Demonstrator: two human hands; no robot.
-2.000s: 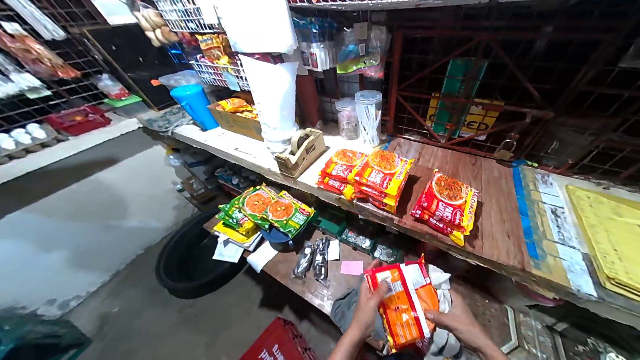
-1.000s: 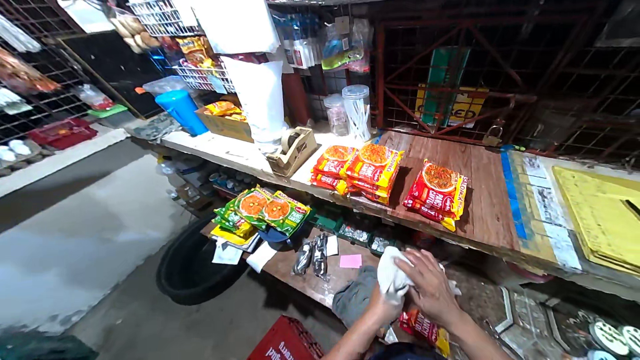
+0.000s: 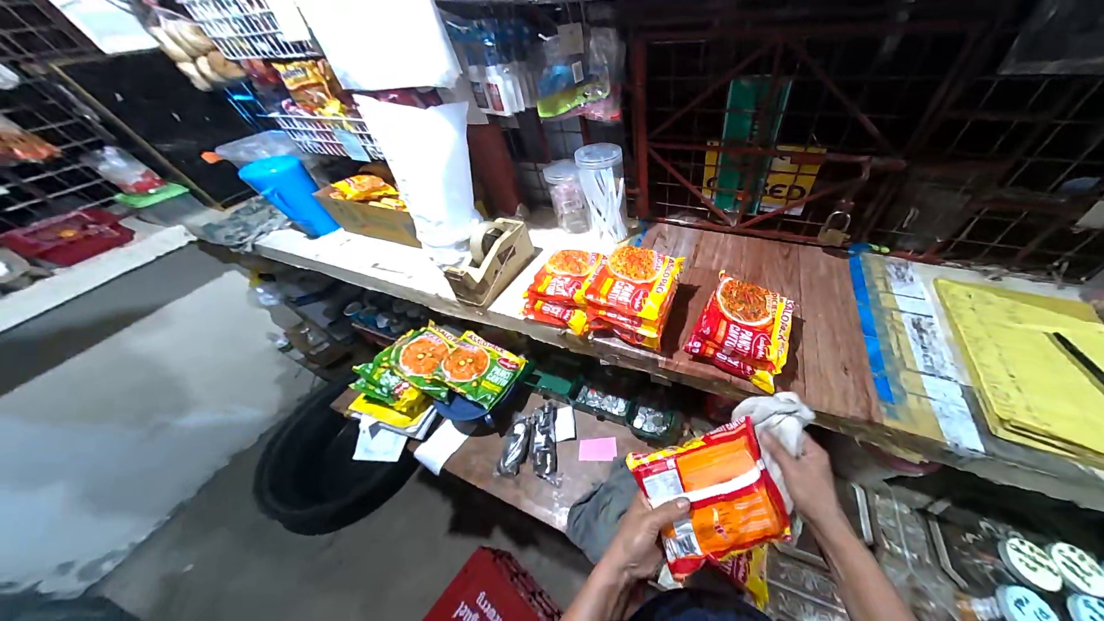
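Observation:
My left hand (image 3: 642,533) grips the lower left of an orange and red noodle packet (image 3: 720,492), its back seam facing up. A whitish cloth (image 3: 780,418) is in my right hand (image 3: 802,474), pressed at the packet's upper right edge. Part of another red and yellow packet (image 3: 749,571) shows below the held one. On the wooden counter stand two stacks of red noodle packets, the left (image 3: 561,289) and the middle (image 3: 634,293), touching, and a third stack (image 3: 743,328) apart to the right. Green noodle packets (image 3: 435,362) lie on the lower table.
A tape dispenser (image 3: 490,263) stands at the counter's edge, left of the packets. Yellow paper pads (image 3: 1018,354) lie at right. The lower table holds coin trays (image 3: 604,401), a pink note (image 3: 597,448) and grey cloth (image 3: 599,509). A red crate (image 3: 496,591) and black tub (image 3: 332,466) are below.
One second ago both hands were together on the cloth, above a packet. Now a packet is held up in the left hand, with the cloth in the right against its edge.

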